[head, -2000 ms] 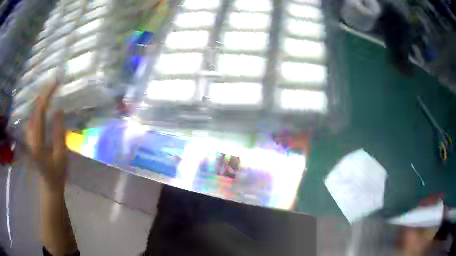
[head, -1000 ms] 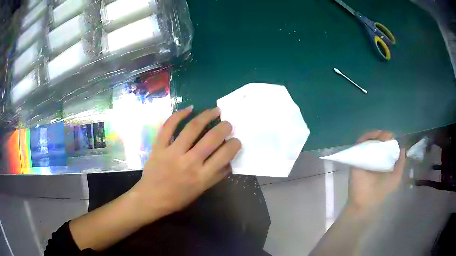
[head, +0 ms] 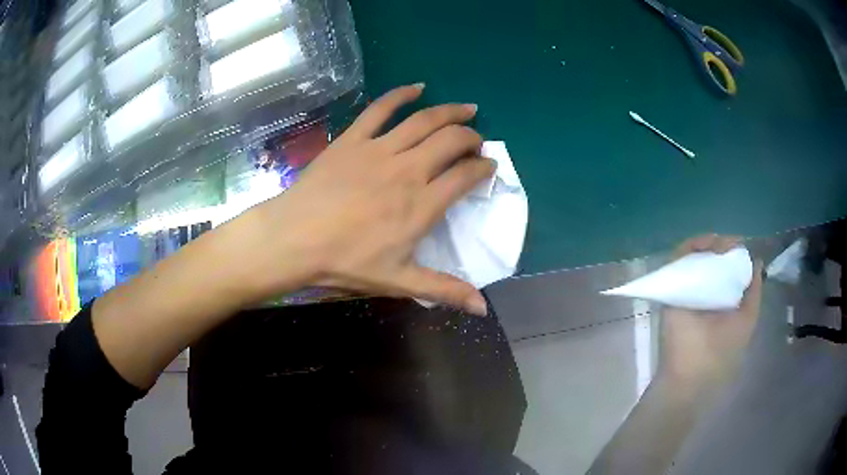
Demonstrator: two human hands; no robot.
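Note:
The white wiping paper lies at the front edge of the green mat, creased and partly folded. My left hand is over it, fingers bent on its upper part and thumb along its lower edge. The palm hides its left part. My right hand is closed around the white dispensing cone at the right, beyond the mat's front edge. The cone's pointed tip faces left, towards the paper, apart from it.
Clear trays with white housings stand at the upper left over a shiny printed sheet. Scissors and a cotton swab lie on the green mat. Dark cloth covers the lap.
My left hand has come in from the far left onto the paper, which has gone from flat to folded and creased. My right hand still holds the cone.

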